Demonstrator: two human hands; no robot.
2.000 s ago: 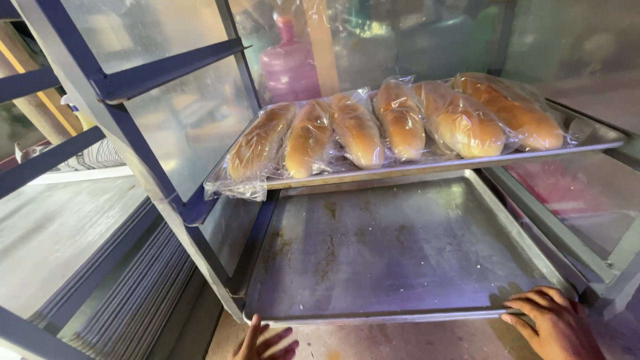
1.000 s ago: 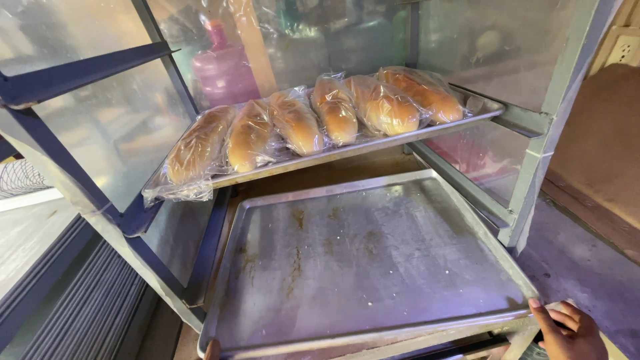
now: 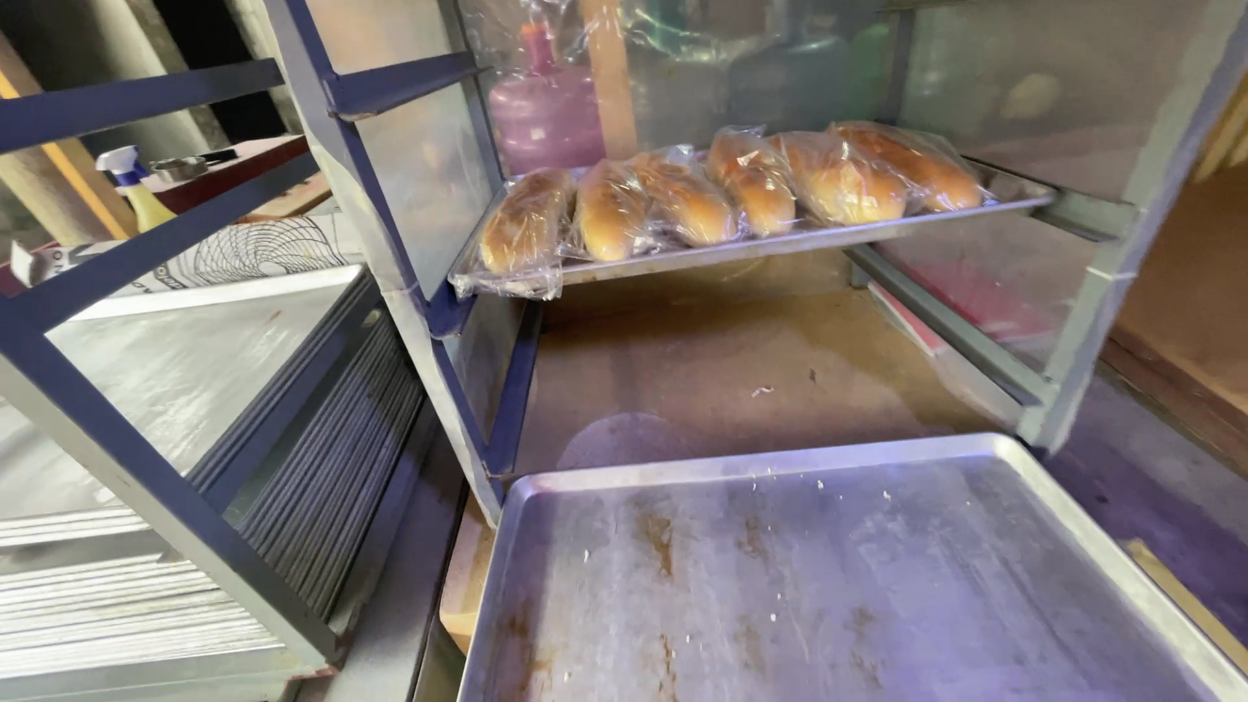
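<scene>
A metal baking sheet (image 3: 819,575) with brown stains and a few crumbs lies in front of the rack at the bottom of the view, its near edge cut off by the frame. Neither of my hands shows, so what they touch is hidden. Above and behind, another metal tray (image 3: 799,242) rests on the rack's rails. It carries several bread loaves (image 3: 687,200) in clear plastic bags; one bag's loose end hangs over the tray's front left corner.
The rack's metal upright (image 3: 380,224) stands left of the trays, a second upright (image 3: 1102,322) on the right. At left is a tall stack of metal trays (image 3: 312,487) in another frame. A spray bottle (image 3: 136,190) and a pink jug (image 3: 546,107) are farther back.
The lower baking sheet has come out of the rack toward me, baring the brown surface beneath the loaf tray. Both hands, at its near edge before, have left the view.
</scene>
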